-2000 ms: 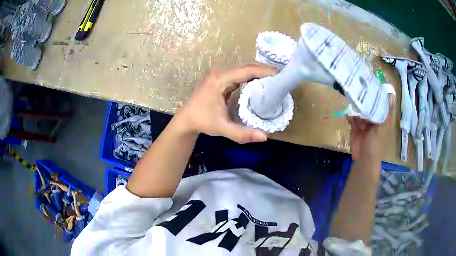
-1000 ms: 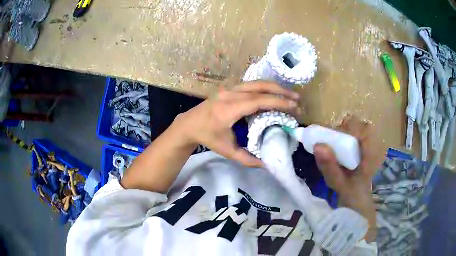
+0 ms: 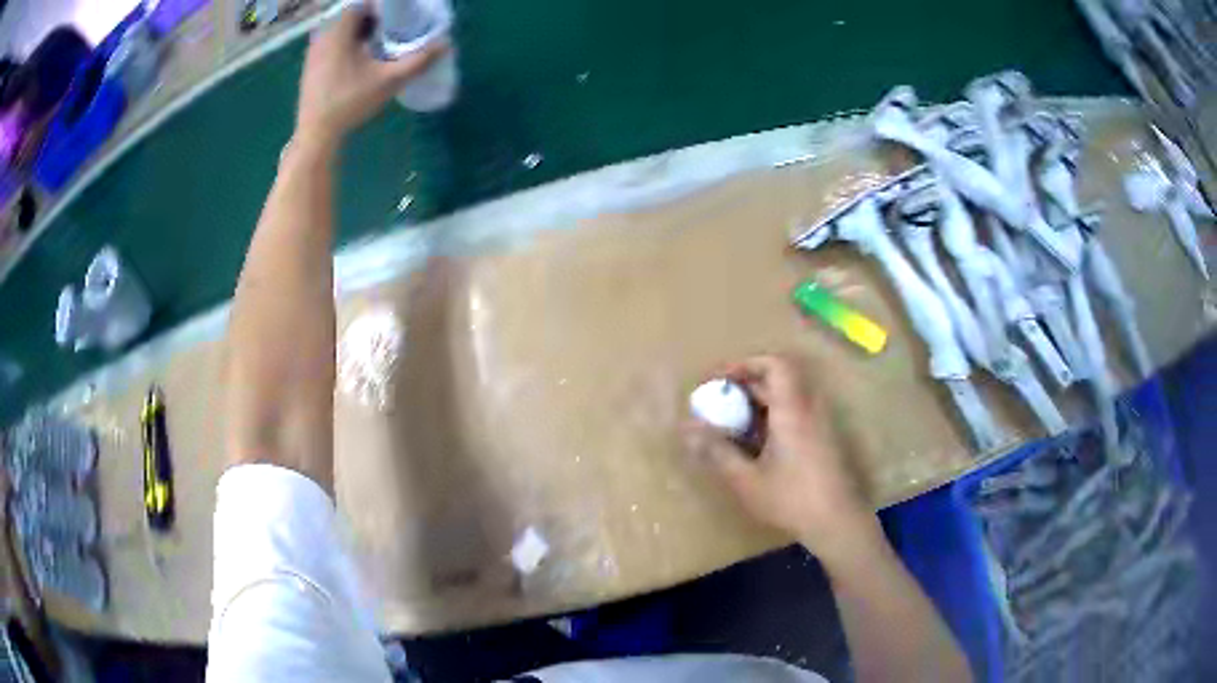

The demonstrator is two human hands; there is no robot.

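My left hand [image 3: 344, 78] is stretched out over the green conveyor at the top left. Its fingers are closed on a whitish lower-body piece [image 3: 422, 60], which is cut off by the top edge and blurred; no leg shows on it. My right hand [image 3: 787, 460] is low over the bench and holds the white glue bottle [image 3: 721, 404] with one rounded end facing up; the nozzle is hidden. Several figurine legs [image 3: 964, 240] lie in a pile on the right of the bench.
A green-yellow stick [image 3: 841, 316] lies left of the legs. A black-yellow knife [image 3: 158, 460] and grey parts [image 3: 56, 507] are at the bench's left. Another lower-body piece [image 3: 107, 304] lies on the conveyor [image 3: 601, 80]. A white scrap [image 3: 529, 550] lies near the front edge. A parts-filled crate [image 3: 988, 580] stands below right.
The view has turned toward the conveyor. My left hand has moved from the lap to the far upper left. The piece with the leg in it no longer shows. The bottle has left the cuff.
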